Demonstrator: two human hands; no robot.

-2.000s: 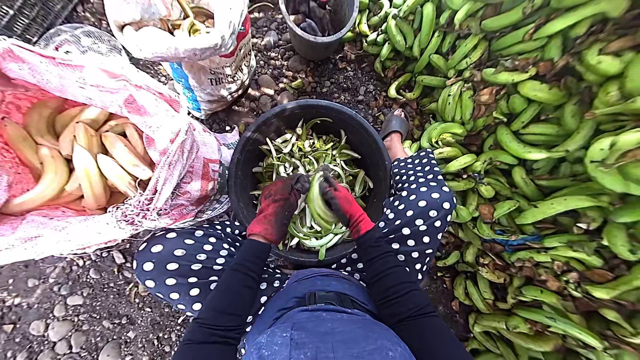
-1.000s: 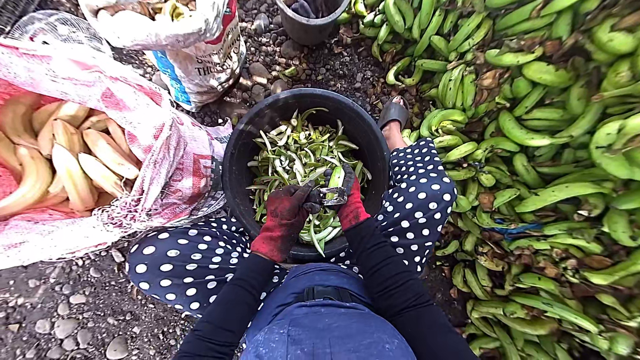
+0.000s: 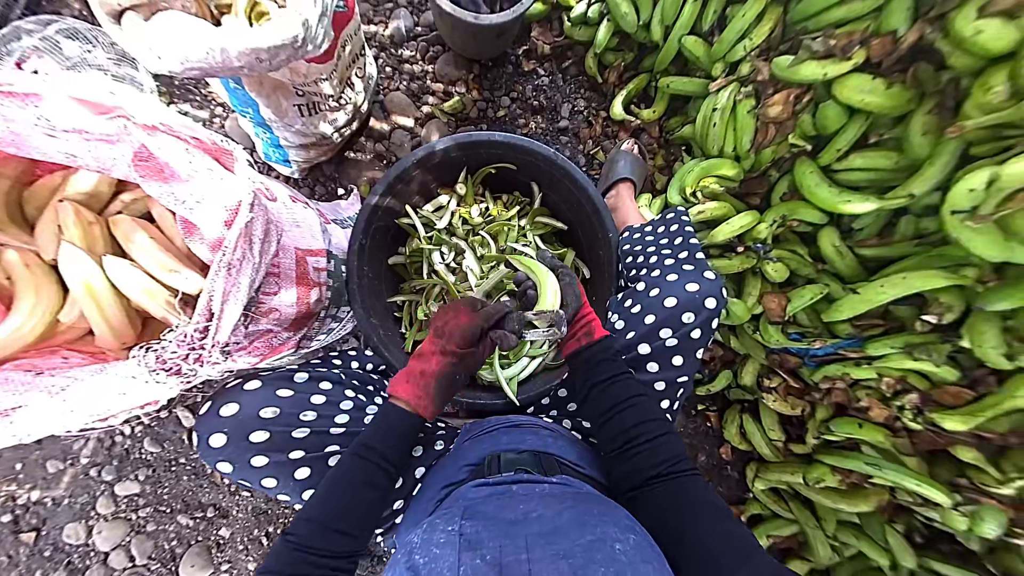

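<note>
Both hands wear red gloves with dark palms and fingers. My right hand is closed round a curved plantain, pale green where peel is off. In my left hand is a metal peeler, lying across the lower part of the plantain. Its handle is partly hidden by the fingers. Both hands are over a round black plastic tub, between my legs. Green and whitish strips of peel fill the tub's bottom, and some hang just below the peeler.
Peeled plantains lie in an open pink-and-white woven sack at left. Behind it stands another sack bearing print. A grey bucket is at the top. Unpeeled green plantains are heaped on the right. Pebbles cover the ground.
Two seconds ago both hands were around a greener plantain above the tub. The peeler, visible one second ago between the hands, now lies across the plantain, whose pale curved side faces up.
</note>
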